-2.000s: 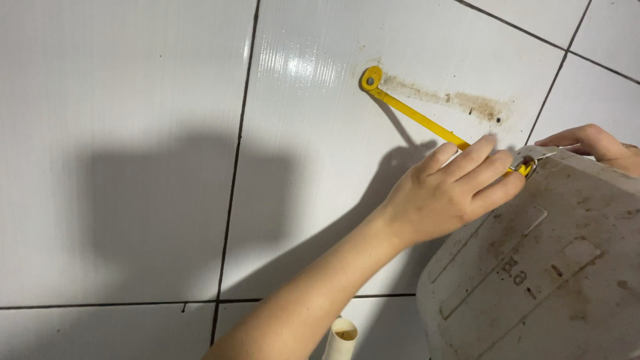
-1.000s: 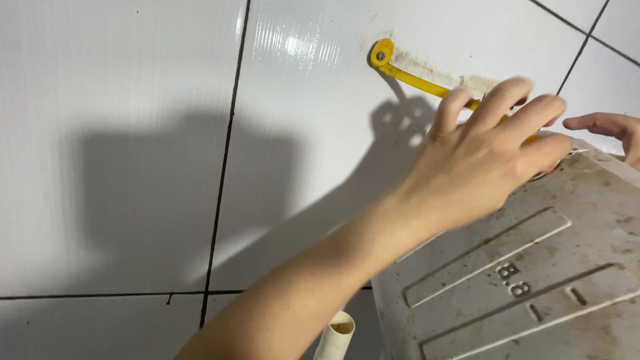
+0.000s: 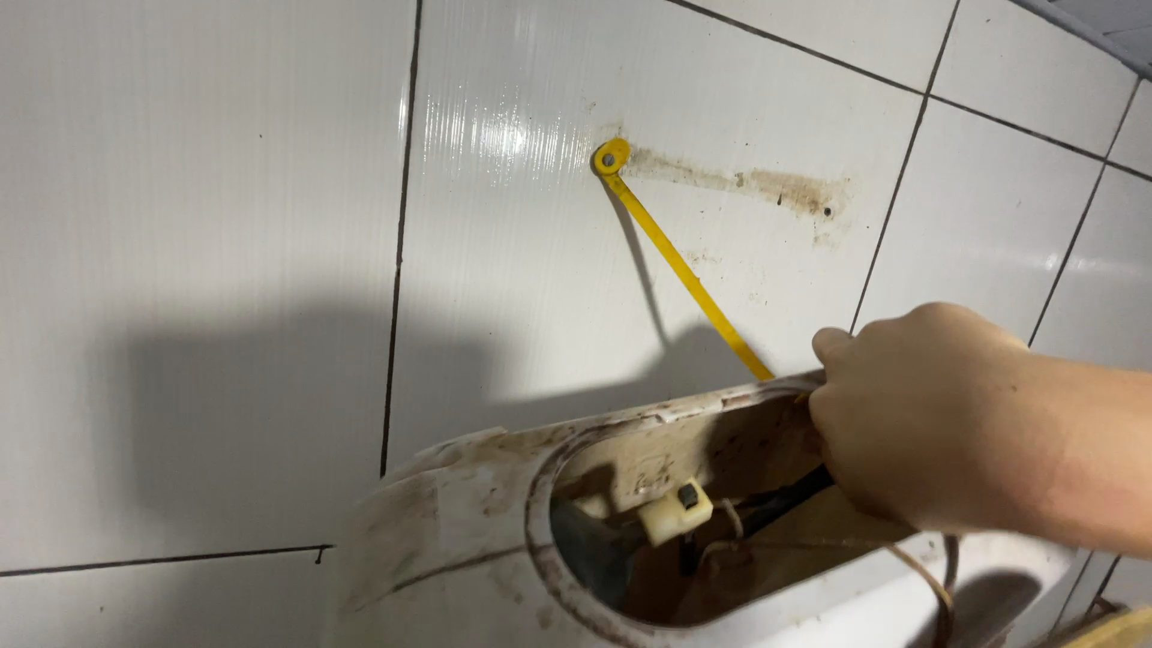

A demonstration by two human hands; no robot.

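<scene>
An off-white, dirt-stained plastic toilet cistern stands tilted against the wall, its oval top opening showing. Inside are a cream plastic fitting, a dark tube and a thin brown cord. My right hand comes in from the right, closed over the cistern's back rim; its fingertips are hidden in or behind the opening. A yellow strap runs from a screw in the wall down to the back rim, close to that hand, where its lower end is hidden. My left hand is out of view.
White wall tiles with dark grout lines lie behind the cistern. A brown stain and a small dark hole mark the wall right of the screw. Something yellowish shows at the bottom right corner.
My left hand, earlier at the yellow strap's lower end, has gone out of view. The strap slopes more steeply. The cistern has turned, showing its top opening. My right hand shows further in.
</scene>
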